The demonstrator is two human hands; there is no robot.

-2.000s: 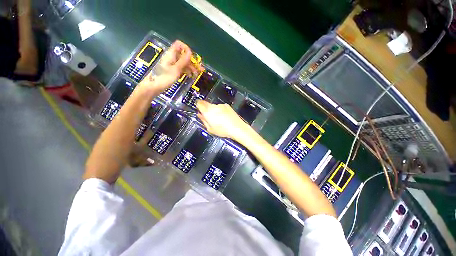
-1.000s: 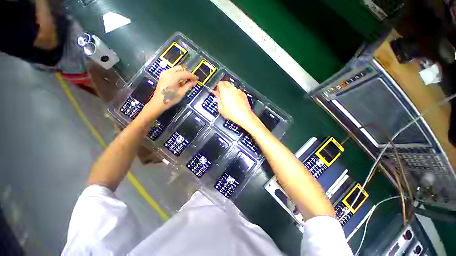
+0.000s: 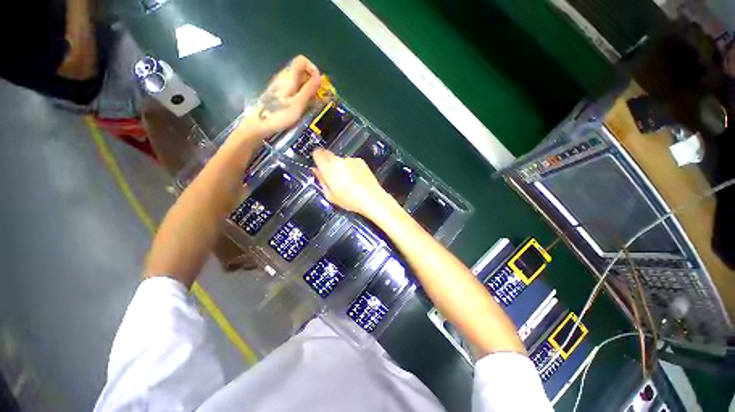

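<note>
A clear blister tray (image 3: 463,211) holds two rows of keypad phones (image 3: 371,310). One back-row phone (image 3: 334,122) shows yellow frame edging along its left side; the visible phones to its right show no yellow. My left hand (image 3: 282,100) is raised over the tray's far left end, its fingers closed on a crumpled yellow bundle (image 3: 325,87), and it hides the end pocket. My right hand (image 3: 345,179) is over the middle, its fingertips by the lower keys of the yellow-edged phone. Whether it holds a thin tool is not clear.
Two yellow-framed phones (image 3: 530,261) lie on blue fixtures (image 3: 528,310) at right, with cables running to a large grey tester (image 3: 620,201). A white bracket (image 3: 173,92) and white card (image 3: 196,40) lie far left, near another person's arm (image 3: 79,40).
My left hand has moved up and away from the framed phone, and a yellow bundle now shows at its fingers. My right hand has moved left and slightly down. Less yellow shows on that phone.
</note>
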